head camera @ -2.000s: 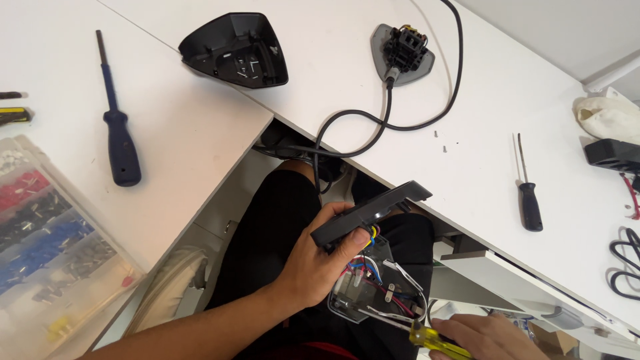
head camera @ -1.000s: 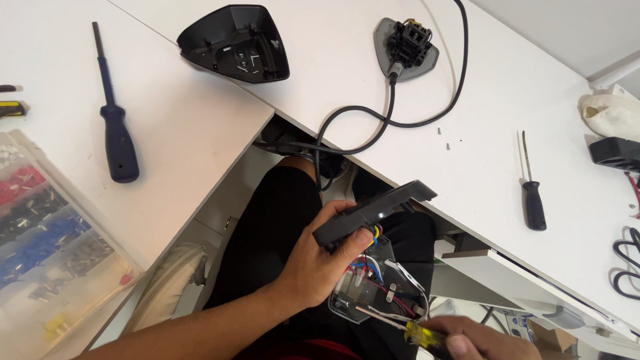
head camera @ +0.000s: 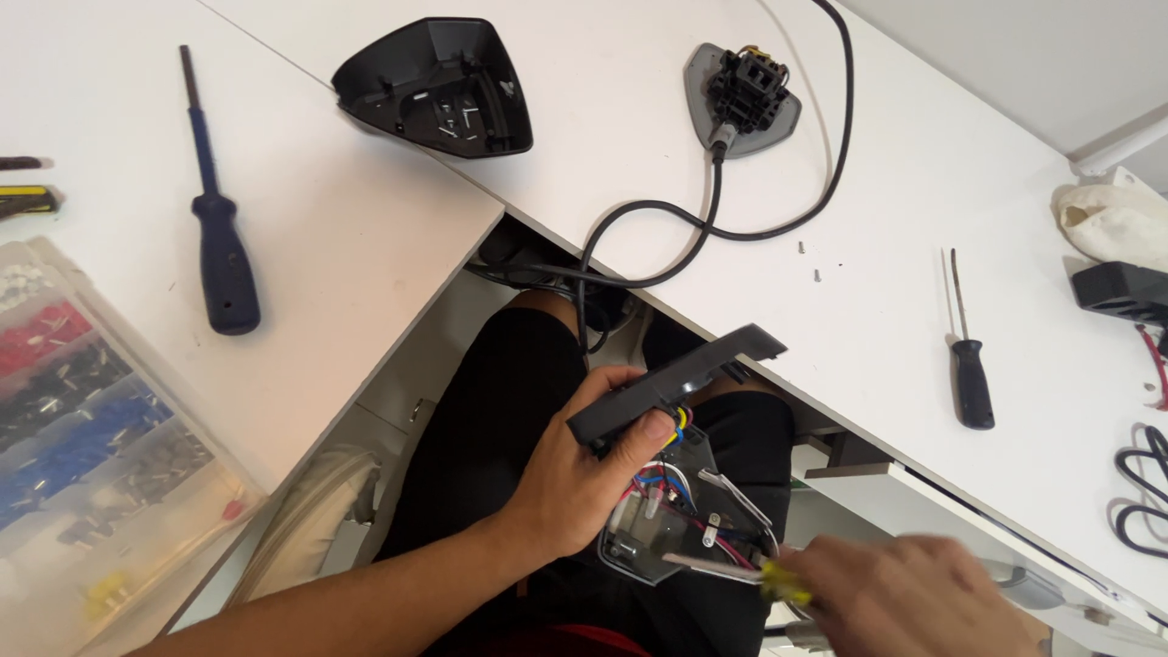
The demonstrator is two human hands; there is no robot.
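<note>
My left hand (head camera: 593, 456) grips a black plastic cover (head camera: 675, 383), tilted above an open dark plastic housing (head camera: 652, 547) over my lap. Red, blue, white and yellow wires run between cover and housing, and a small metal clamp (head camera: 710, 529) shows inside. My right hand (head camera: 899, 589), blurred, is closed around the yellow handle of a screwdriver (head camera: 785, 584). Its shaft points left into the lower part of the housing; whether the tip touches a screw, I cannot tell.
On the white desktops lie a blue screwdriver (head camera: 226, 265), a black-handled screwdriver (head camera: 972, 383), a black shell holding screws (head camera: 438, 87), a grey plate with a black connector block (head camera: 748, 96), a looping black cable (head camera: 844, 119), two loose screws (head camera: 817, 275) and a compartment box of coloured ferrules (head camera: 82, 456).
My right hand has shifted slightly right and now lies further over the yellow handle. My left hand keeps its hold on the black cover in about the same place.
</note>
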